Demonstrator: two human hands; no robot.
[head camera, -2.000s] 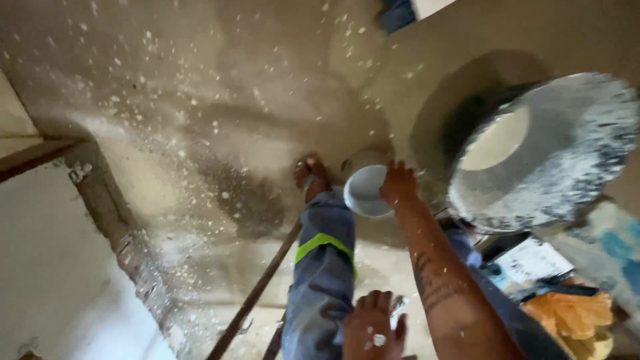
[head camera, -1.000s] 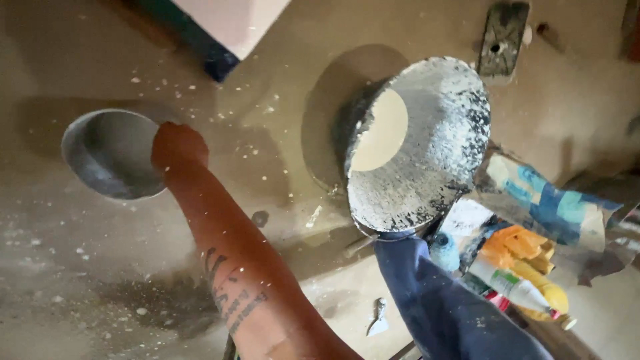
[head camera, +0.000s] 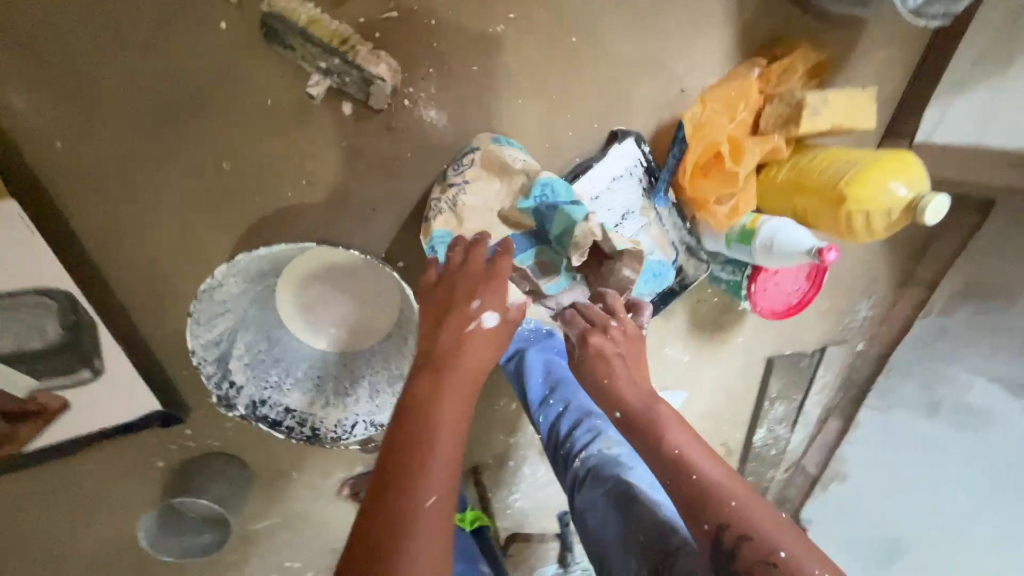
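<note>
A crumpled paper sack (head camera: 488, 180), tan with blue patches and bearing writing, lies between my two hands, beside and partly over a black paint tray (head camera: 620, 192). My left hand (head camera: 468, 308) rests spread on the sack's near left side, with white material on its back. At the sack's torn, open end, my right hand (head camera: 604, 340) has its fingers curled on the crumpled paper. To the left stands a wide bucket (head camera: 304, 400) crusted with white and dark residue, with pale liquid at its bottom. A small grey container (head camera: 188, 528) is on the floor at lower left.
Right of the tray are an orange plastic bag (head camera: 720, 136), a yellow sponge (head camera: 836, 110), a yellow bottle (head camera: 840, 192), a white bottle (head camera: 764, 240) and a tub with a pink lid (head camera: 788, 288). A brush (head camera: 328, 52) lies above. A white board (head camera: 72, 336) is at far left.
The view has shifted strongly to the right. My right hand, which held the grey container by its rim, has let it go and is now at the paper sack. My left hand is at the sack too.
</note>
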